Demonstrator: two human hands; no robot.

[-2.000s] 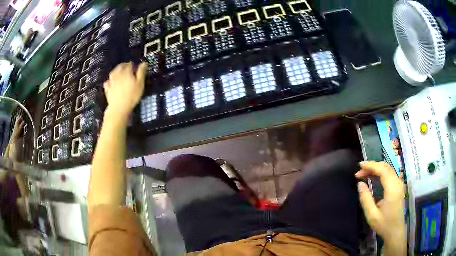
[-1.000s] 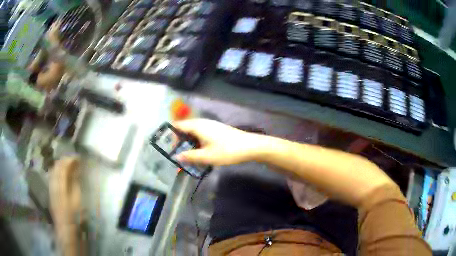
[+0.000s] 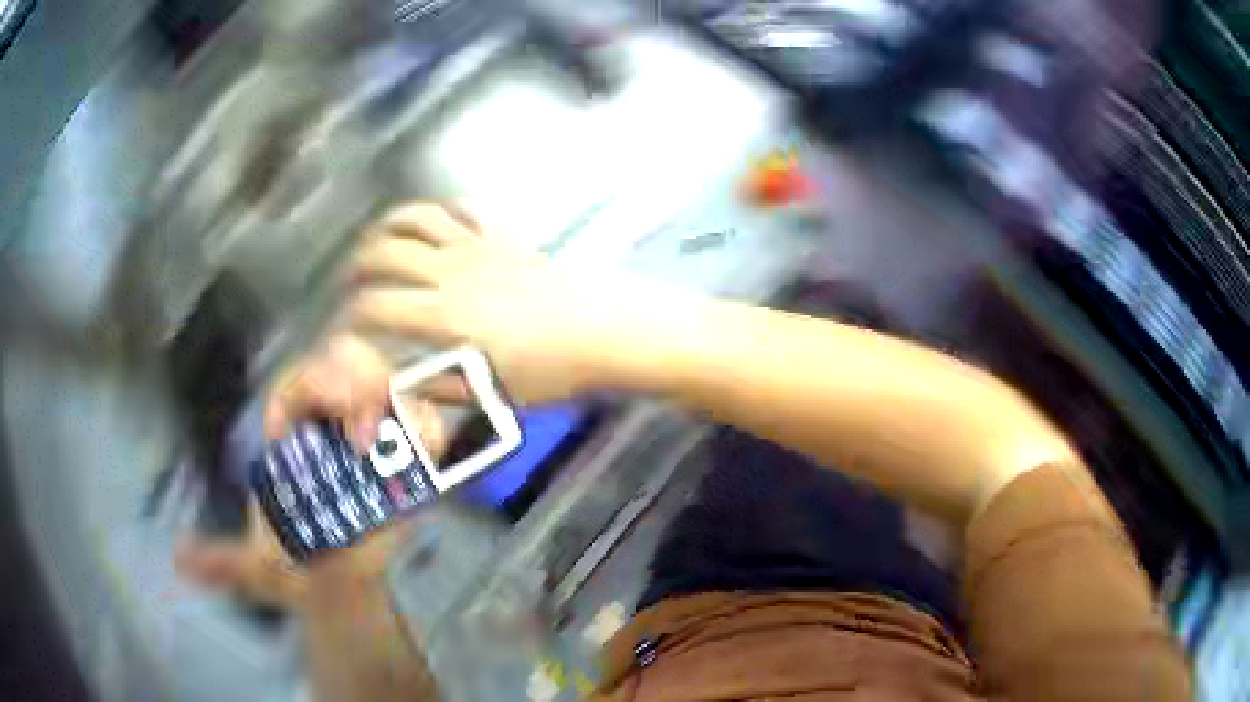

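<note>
The view is blurred. A phone front housing (image 3: 343, 487) with a pale-rimmed open window and dark keys faces me at the left. My left hand (image 3: 329, 391) is shut on it, fingers over its upper edge; the forearm comes up from below, partly behind the housing. My right hand (image 3: 446, 281) reaches across from the right, just above and behind the window, fingers bent over the left press machine (image 3: 672, 261). Whether it holds anything is hidden by blur.
A red emergency stop button (image 3: 779, 181) stands on the machine at upper middle. A blue-lit control screen (image 3: 528, 460) lies partly behind the housing and right forearm. A tray with pale keypads (image 3: 1097, 233) runs along the right.
The view has turned left. My right hand, which held a dark-framed part near the red button, has moved left over the machine. My left hand now shows with a housing.
</note>
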